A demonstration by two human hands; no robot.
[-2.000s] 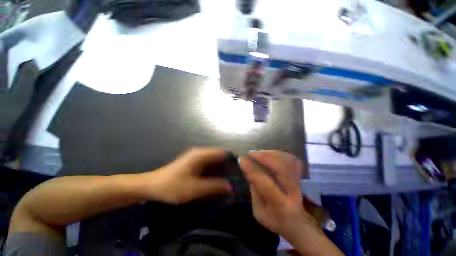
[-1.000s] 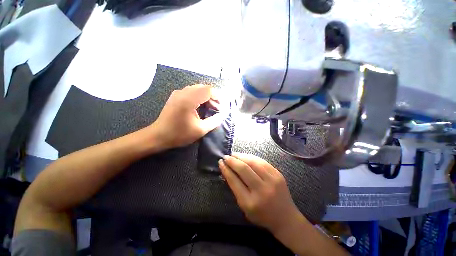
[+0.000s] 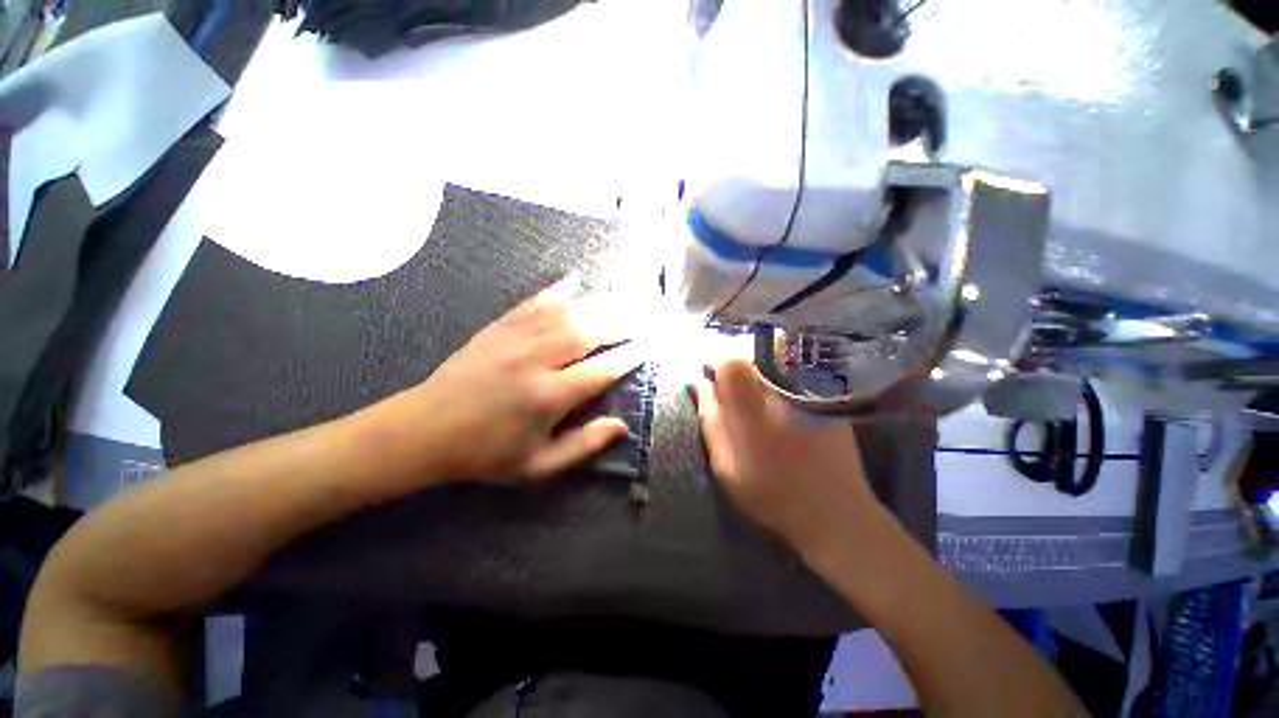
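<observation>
A large dark garment panel (image 3: 323, 365) with curved cut-outs lies flat on the white table under the machine head. My left hand (image 3: 540, 386) lies on the panel left of the needle area, fingers spread over a small dark welt strip (image 3: 635, 435), which is partly hidden under the fingers. My right hand (image 3: 772, 442) rests on the panel to the right of the strip, fingertips near the bright area under the head; I cannot tell whether it pinches cloth. The presser foot and needle are lost in glare.
The white machine head (image 3: 828, 225) with a shiny curved metal guard (image 3: 989, 281) fills the upper right. Black scissors (image 3: 1059, 442) and a grey bar (image 3: 1159, 498) lie right. Pale cut pieces (image 3: 112, 105) lie left, a dark folded pile (image 3: 407, 17) at the far side.
My left hand has flattened over the strip, which lay more exposed before. My right hand has left the strip's near end and moved right and forward, close to the head.
</observation>
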